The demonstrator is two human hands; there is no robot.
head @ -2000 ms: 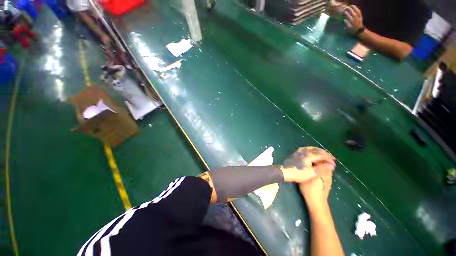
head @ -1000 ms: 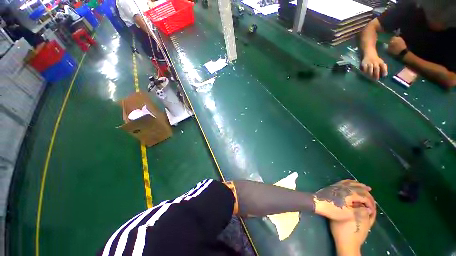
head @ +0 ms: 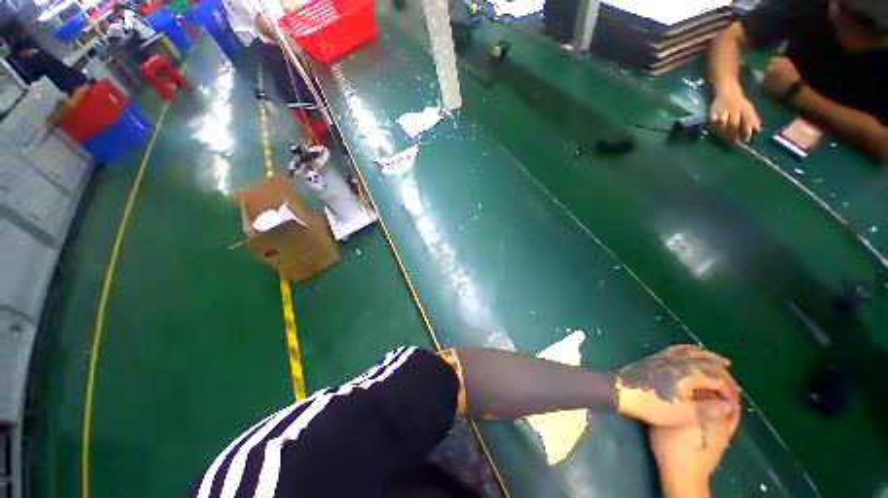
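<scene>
My left hand (head: pixel 672 384) lies over my right hand (head: pixel 703 433) at the lower right, above the green line table. The two hands overlap and their fingers are folded together. I cannot see anything held between them; the palms are hidden. A grey sleeve (head: pixel 536 384) covers my left forearm. A torn cream-yellow paper piece (head: pixel 560 435) lies flat on the table under and beside that forearm.
A dark unit (head: pixel 825 389) lies on the belt right of my hands, and another (head: pixel 613 147) farther up. A person's hand (head: pixel 732 115) is across the belt near stacked sheets (head: pixel 672 39). A post (head: pixel 441 53), red basket (head: pixel 331 27) and cardboard box (head: pixel 292 238) stand farther left.
The view has swung, so my hands now show farther right and lower. They stay together. The person opposite has lowered a hand to the table, and dark units on the belt have shifted.
</scene>
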